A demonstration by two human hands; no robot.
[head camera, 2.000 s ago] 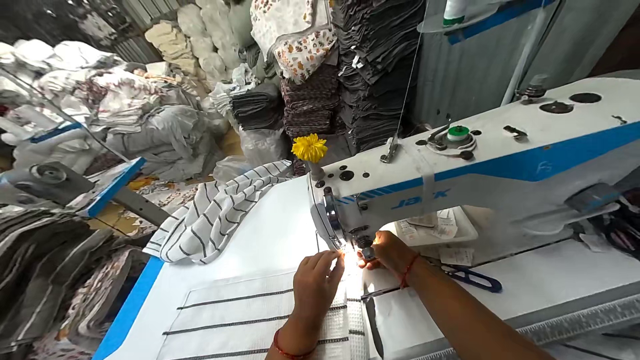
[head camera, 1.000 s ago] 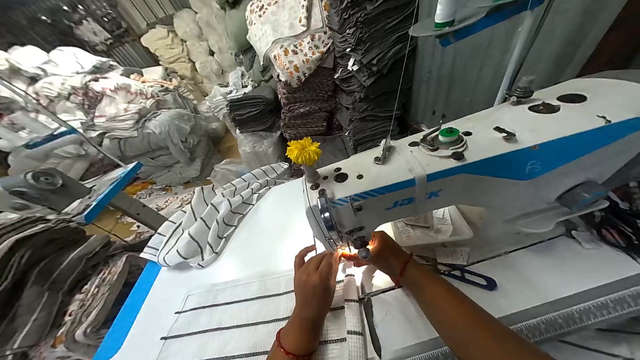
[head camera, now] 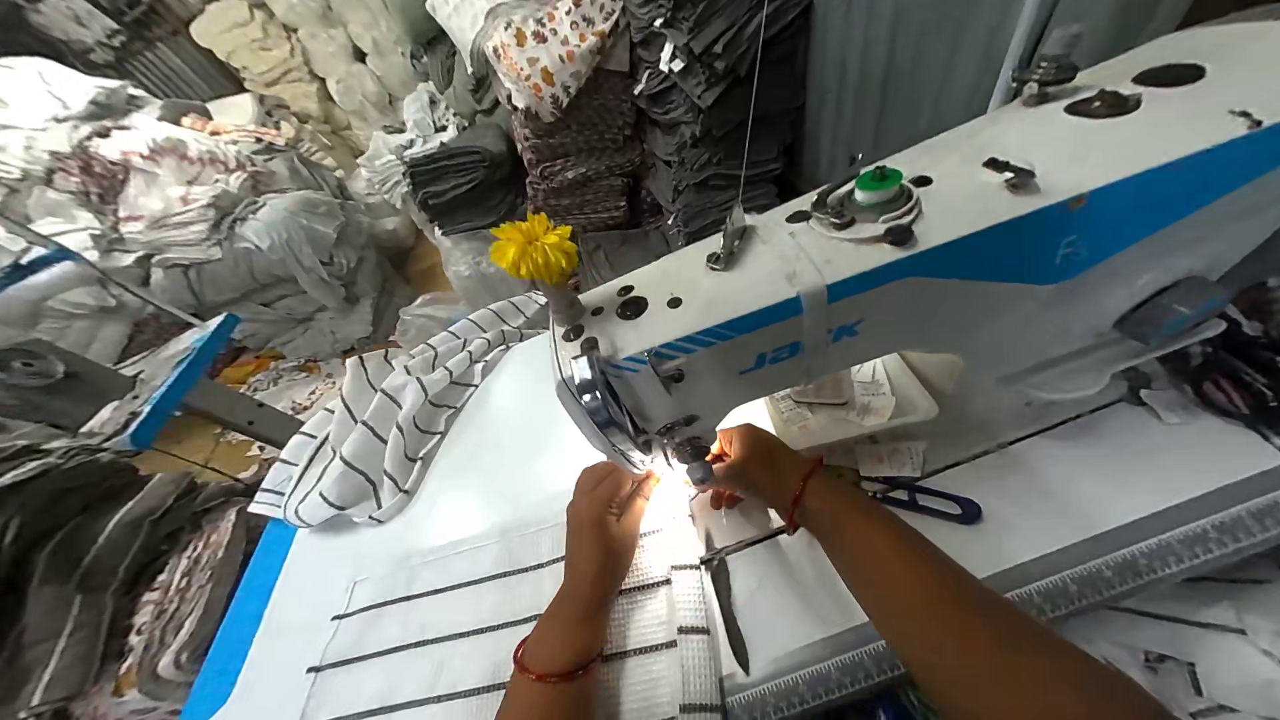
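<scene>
A white and blue Jack sewing machine (head camera: 940,240) stands over the white table, its lamp glaring at the needle area. White waffle cloth with dark stripes (head camera: 450,610) lies flat and runs up under the head, a folded band along its right side. My left hand (head camera: 605,520) rests on the cloth just left of the presser foot, fingertips at the bright spot. My right hand (head camera: 750,468) is right beside the needle area, fingers bent; glare and the machine head hide what its fingertips touch. More striped cloth (head camera: 400,410) is bunched at the table's far left edge.
Blue-handled thread snips (head camera: 930,502) lie right of my right wrist. A dark pointed blade (head camera: 730,615) lies beside the folded band. A white tray (head camera: 905,400) with paper slips sits behind the arm. A ruler strip (head camera: 1150,560) follows the front edge. Fabric stacks (head camera: 580,150) stand behind.
My hands remain close to the needle area, with small shifts of the fingers.
</scene>
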